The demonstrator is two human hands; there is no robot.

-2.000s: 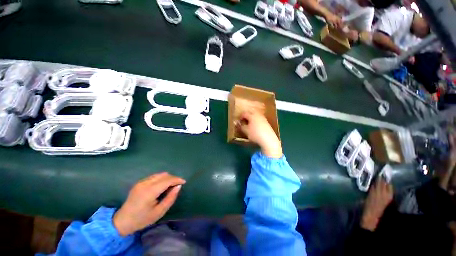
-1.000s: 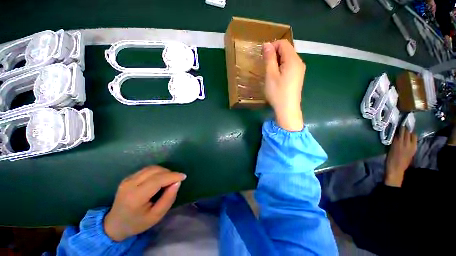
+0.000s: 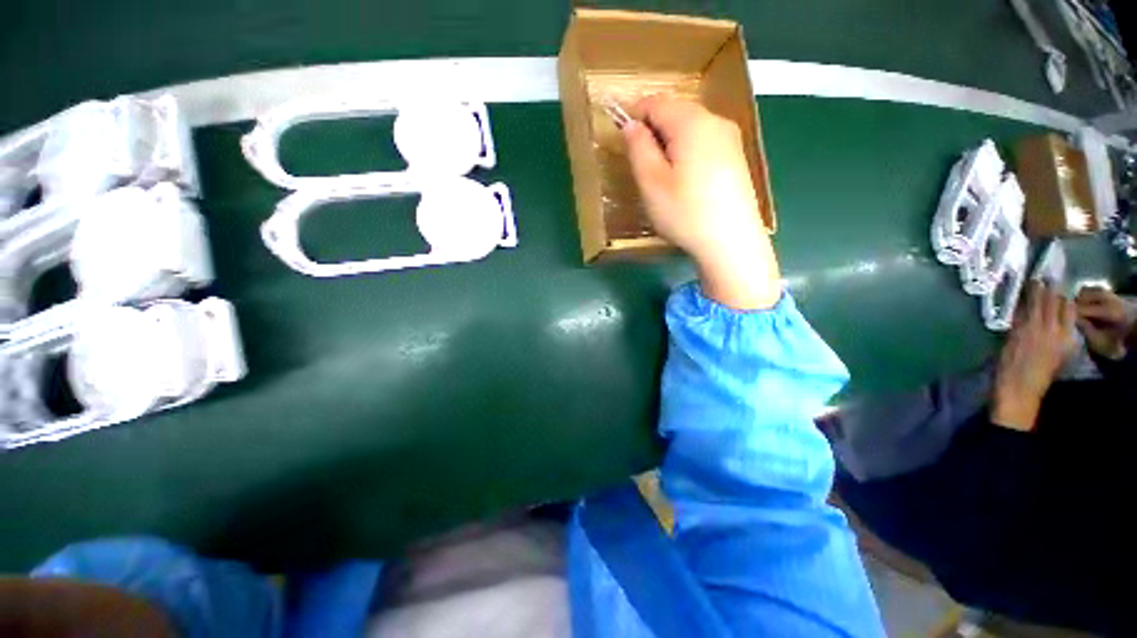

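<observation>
My right hand is over the open brown carton. Its thumb and forefinger pinch a small clear insert. Clear lining and material show inside the carton. Two white plastic frames lie left of it, one above the other: the upper frame and the lower frame, disc ends to the right. At the bottom left corner a dark, blurred shape beside my blue sleeve may be my left hand; it is cut off and its fingers cannot be made out.
Stacked white frames stand in rows at the left. A white stripe crosses the dark green bench. At the right are more white frames, a smaller brown carton and another person's hands.
My left hand has left its place on the bench edge. My right hand has stayed at the carton, and a small clear piece now shows at its fingertips. The view has shifted slightly.
</observation>
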